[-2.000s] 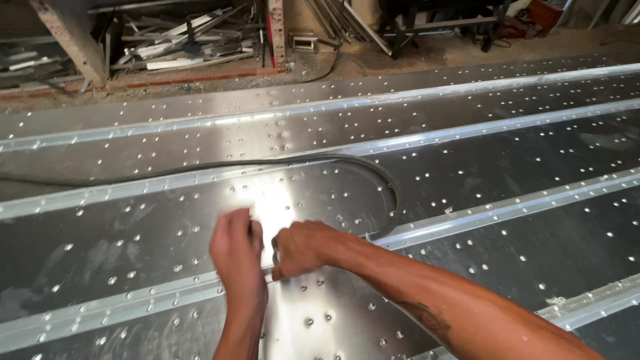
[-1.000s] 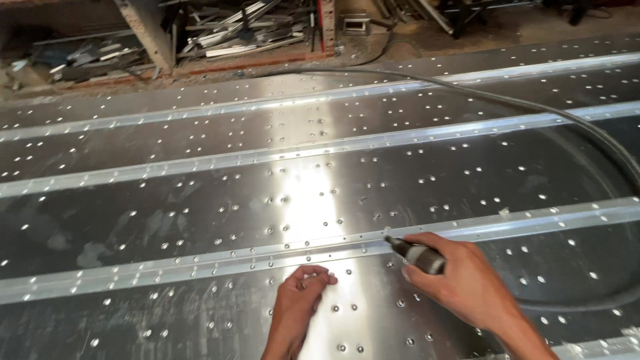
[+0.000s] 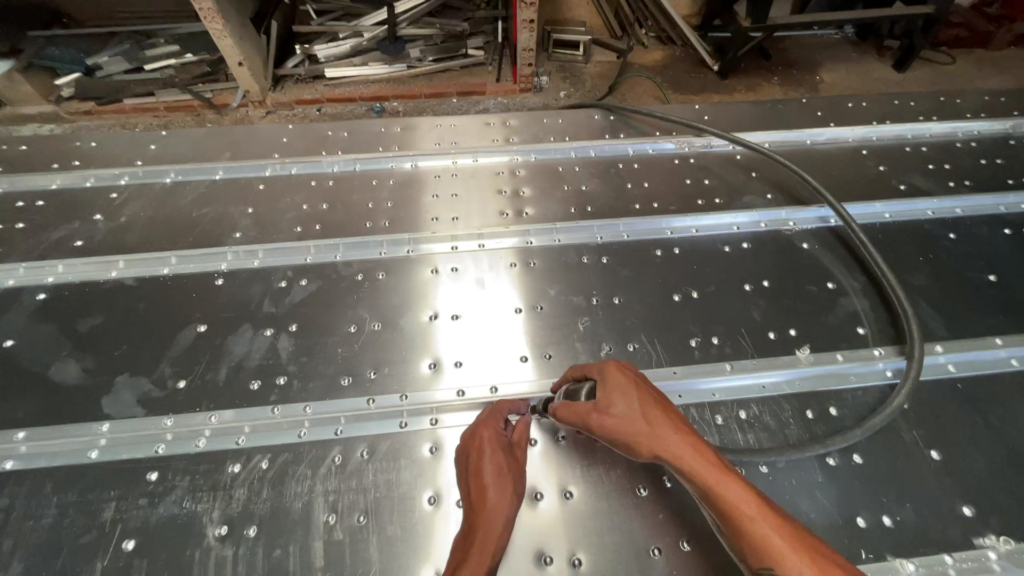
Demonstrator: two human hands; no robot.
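Note:
My right hand (image 3: pixel 620 408) grips a small dark cylindrical air tool (image 3: pixel 578 391), its narrow tip pointing left at a raised metal rib (image 3: pixel 320 414). At that tip, the thumb and index finger of my left hand (image 3: pixel 496 448) are pinched together; whether they hold a small part or the tip itself is hidden. Both hands are over a large metal sheet (image 3: pixel 472 296) dotted with rivets or dimples in pairs. A dark hose (image 3: pixel 868 248) loops over the sheet on the right and runs behind my right forearm.
More raised ribs (image 3: pixel 320 248) cross the sheet. Beyond its far edge lie piles of metal offcuts (image 3: pixel 376 48), a slanted post (image 3: pixel 232 48), a small rectangular metal frame (image 3: pixel 566 46) and a dark metal stand (image 3: pixel 824 20) on the floor.
My right hand has brought the tool left from the rib's right part to my left hand's fingertips. The hose, earlier looped close above the hands, now arcs out to the right.

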